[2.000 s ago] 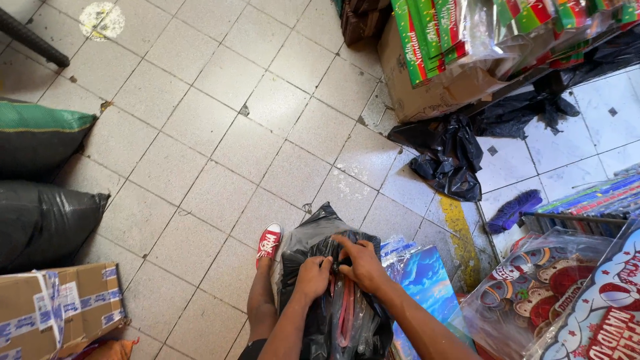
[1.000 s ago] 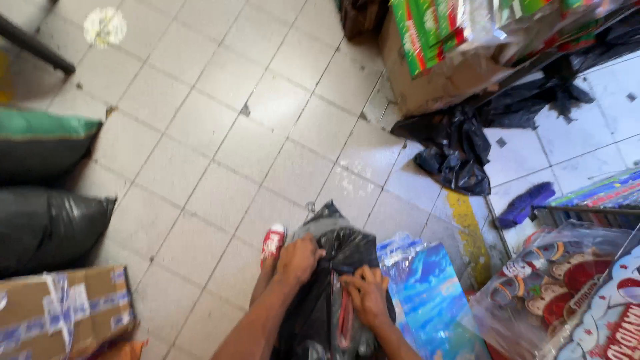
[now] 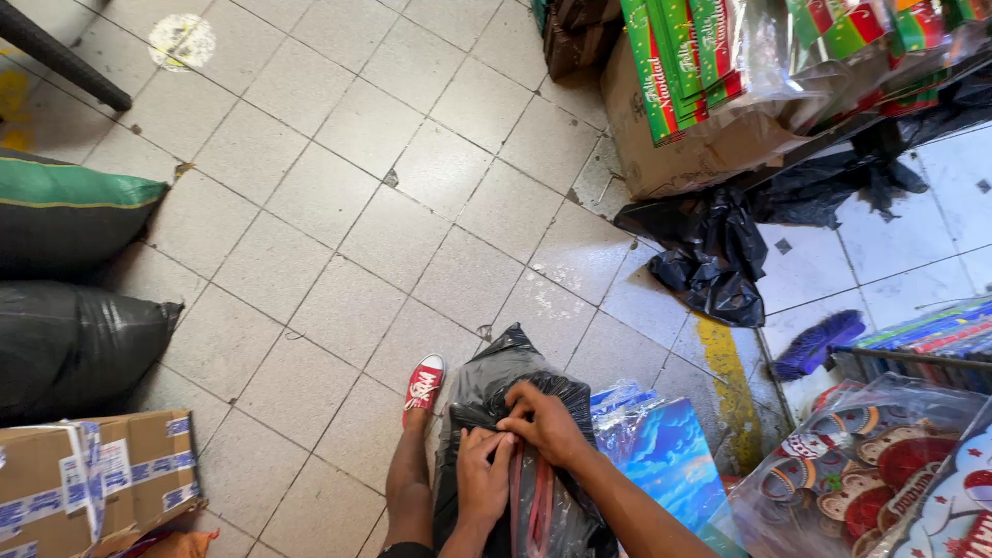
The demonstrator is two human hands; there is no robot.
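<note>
A black plastic bag (image 3: 504,364) stands upright at the lower middle, with red strips of something showing through a clear, shiny part on its near side. My left hand (image 3: 484,473) pinches the plastic at the bag's upper part. Just right of it and slightly higher, my right hand (image 3: 542,422) has its fingers bent on the same gathered plastic. The fingertips of both hands almost meet. What lies under my fingers is hidden.
A red sneaker (image 3: 424,385) is left of the bag. Blue printed packages (image 3: 670,457) lean at its right. A taped cardboard box (image 3: 147,457) and full sacks (image 3: 77,349) line the left. Loose black plastic (image 3: 709,252), a purple brush head (image 3: 819,345) and wrapped decorations (image 3: 868,465) are at right.
A second ago my hands were farther apart on the bag, the left one higher; now they are close together. My right hand has moved up along the bag.
</note>
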